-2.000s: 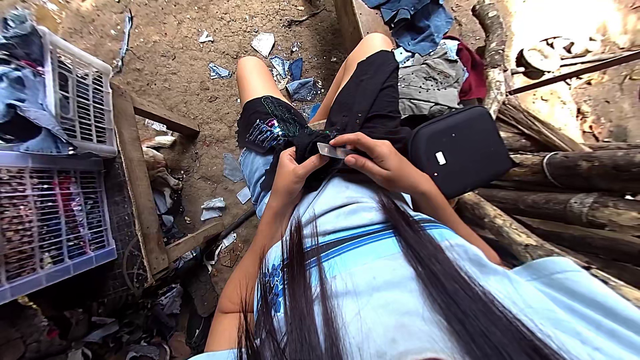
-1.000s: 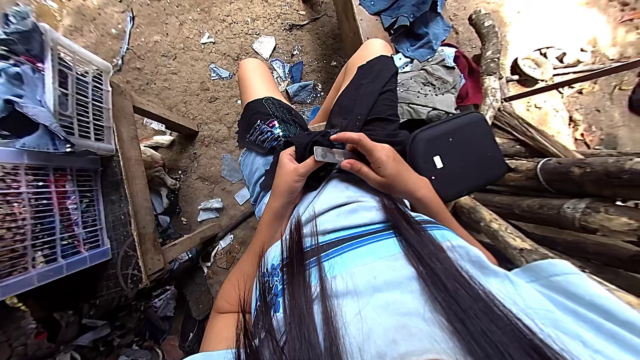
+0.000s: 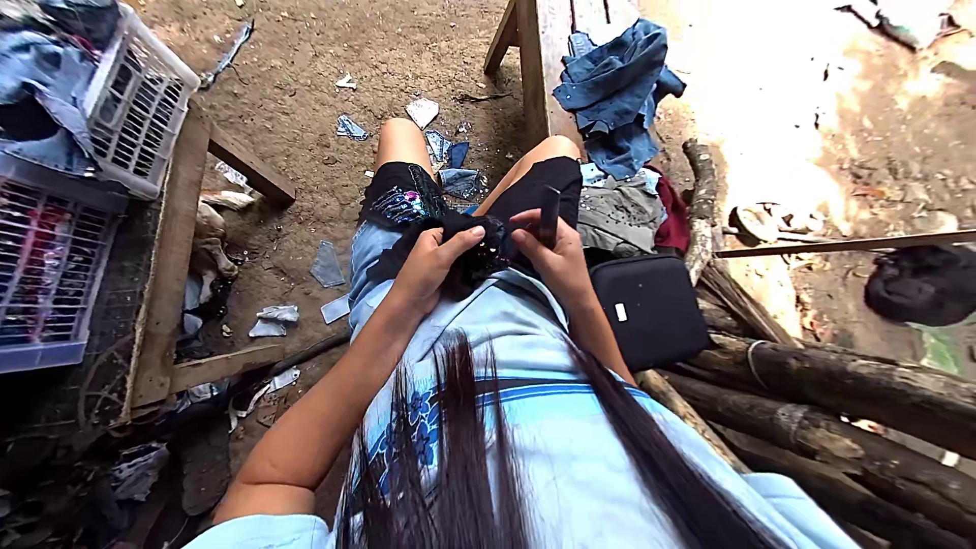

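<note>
A black cloth with sequins is bunched above my lap. My left hand pinches it between thumb and fingers. Just right of the cloth, my right hand holds a dark, narrow, flat object upright between its fingers; its exact kind cannot be told. More dark cloth with shiny sequins lies over the thigh on the left. A black zippered case with a small white patch rests beside my right forearm.
Plastic crates with denim and other cloth stand at left by a wooden frame. Denim hangs over a wooden bench. Denim scraps dot the dirt ground. Logs lie at right, and a dark, rounded animal or object is beyond them.
My right hand has moved away from my left hand and the cloth. The flat object, earlier showing a pale, shiny face between both hands, now stands dark and upright in my right hand.
</note>
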